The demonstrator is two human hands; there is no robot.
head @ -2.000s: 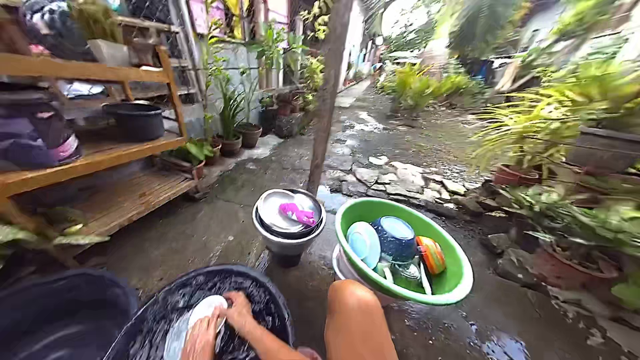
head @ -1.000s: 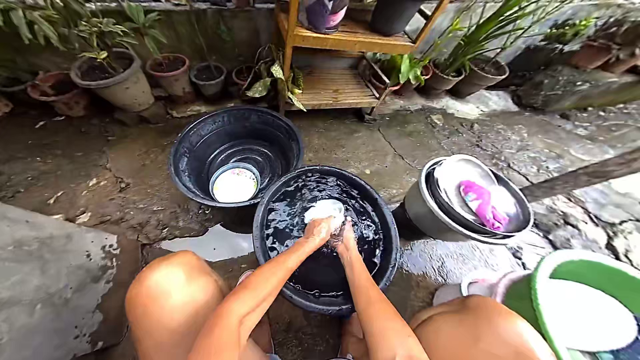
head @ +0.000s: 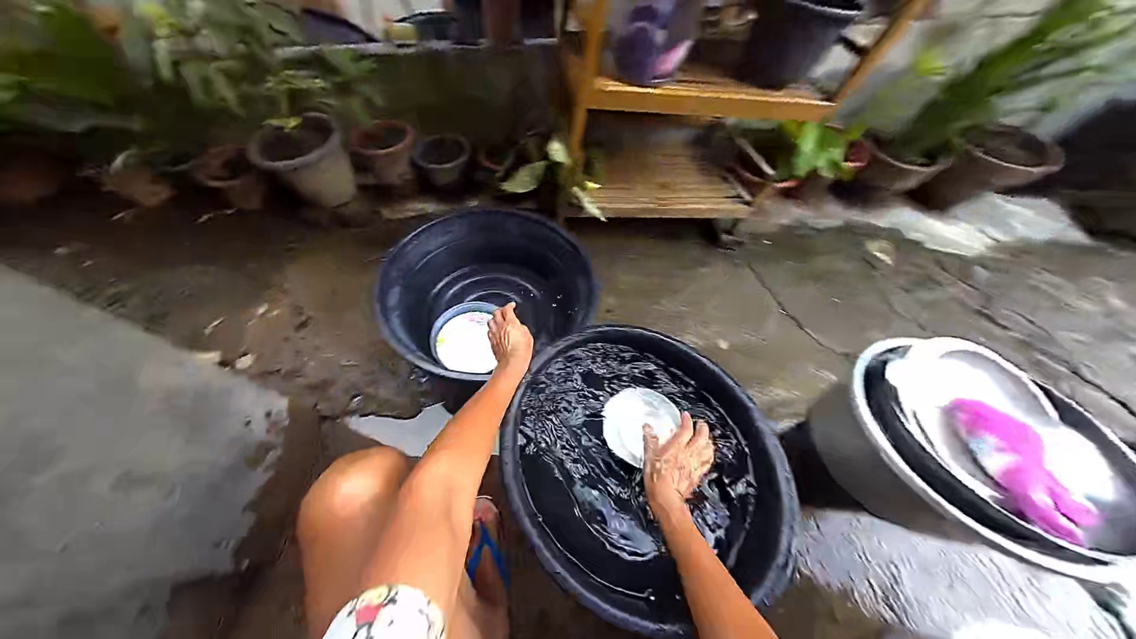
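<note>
My left hand [head: 509, 335] reaches into the rear black basin [head: 417, 240], its fingers at the right edge of a white plate [head: 466, 343] that lies in a round container; whether it grips anything is unclear. My right hand [head: 678, 457] is over the front black basin [head: 779, 532], which holds rippling water. Its fingers touch the lower right of a white bowl or plate [head: 637, 424] in the water. Whether they grip it cannot be told. To the right, a pink cloth or glove [head: 1021, 461] lies on metal lids or basins [head: 941, 382] stacked on a grey bucket [head: 839, 453].
A wooden shelf [head: 710, 105] bearing dark containers stands behind the basins. Potted plants [head: 311, 160] line the wall on both sides of it. A concrete slab [head: 115, 444] lies at the left. My bent knee [head: 355, 497] is close to the front basin. The ground is wet.
My hands were together on a white thing in the front basin; now they are apart, the left having moved to the rear basin. The view has swung left since the oldest frame.
</note>
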